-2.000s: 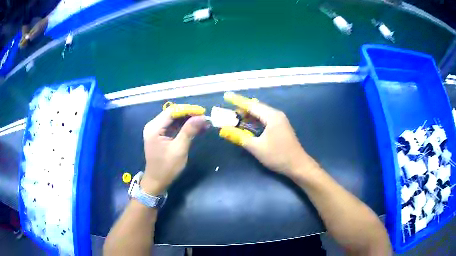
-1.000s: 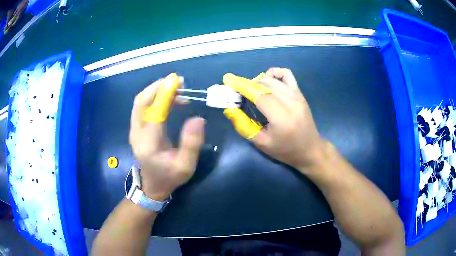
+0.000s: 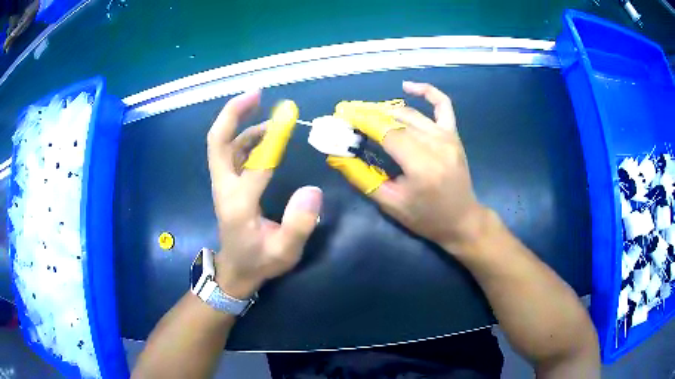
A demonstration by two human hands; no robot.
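A white-bodied unit (image 3: 330,136) with a black end is held above the black bench, between the yellow-covered thumb and index finger of my right hand (image 3: 414,166). Dark leads run from its black end under my right fingers. A thin pale lead points left from the white body to the yellow-covered index finger of my left hand (image 3: 259,192). My left thumb is apart from that finger. Whether the finger touches the lead cannot be told; the fingertip is blurred.
A left blue bin (image 3: 103,222) holds whitish pieces with dark specks. A right blue bin (image 3: 605,244) holds white-and-black units. A rolled yellow finger cot (image 3: 166,240) lies on the black bench (image 3: 385,296). A pale rail (image 3: 333,63) borders the green belt (image 3: 296,26).
My left hand has moved right, closer to the unit, and its thumb and index finger have parted. Less lead length shows than a second ago. My right hand keeps its hold.
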